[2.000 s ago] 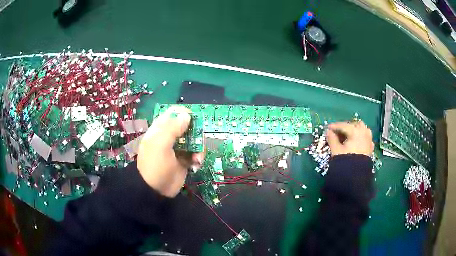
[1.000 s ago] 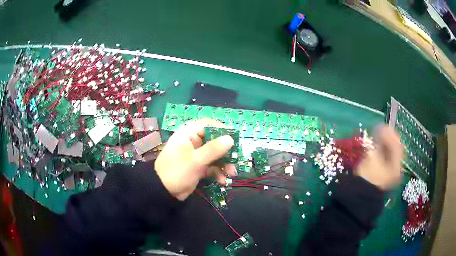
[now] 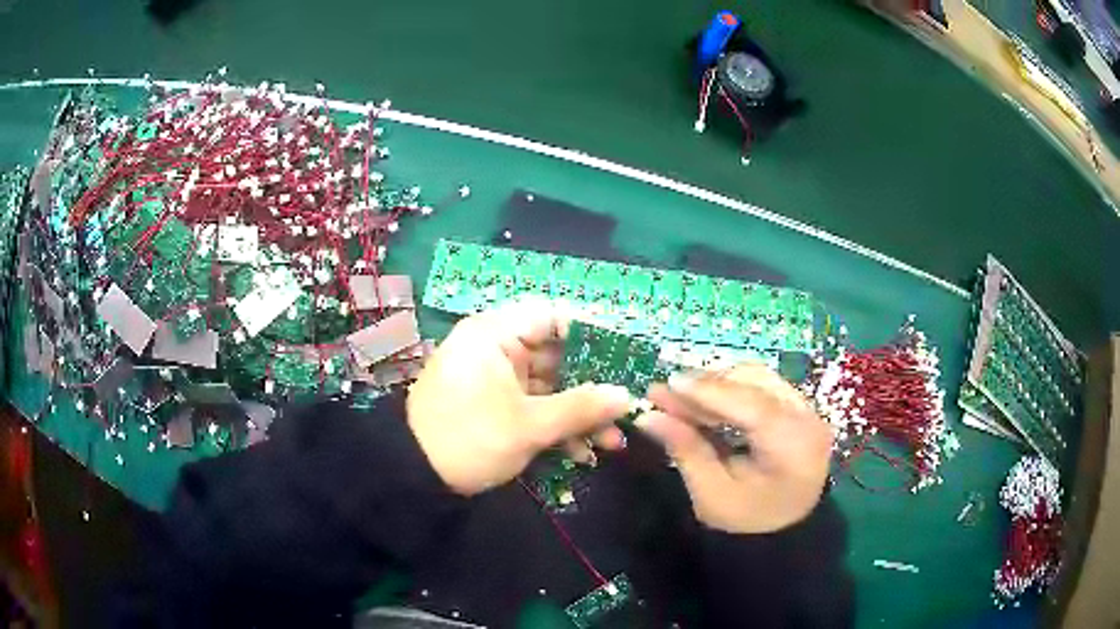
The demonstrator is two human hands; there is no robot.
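Observation:
My left hand point(image 3: 497, 399) holds a small green circuit board point(image 3: 610, 359) between thumb and fingers at the centre. My right hand point(image 3: 752, 445) is at the board's lower right edge, its thumb and finger pinched together; what they pinch is too small and hidden to tell. A long green PCB strip point(image 3: 626, 290) lies just beyond both hands. A bundle of red wire leads point(image 3: 887, 391) with white plugs lies right of my right hand. A single PCB point(image 3: 599, 601) with a red wire lies near the bottom.
A large heap of wired boards point(image 3: 233, 172) is at left. A panel stack point(image 3: 1029, 356) and second wire bundle point(image 3: 1029, 535) are at far right, beside cardboard point(image 3: 1102, 492). A black round unit point(image 3: 746, 81) with a blue cylinder lies beyond the white line.
My right hand has moved left from beside the wire bundle to the board in my left hand. The view has shifted, so the bench items appear slightly further right.

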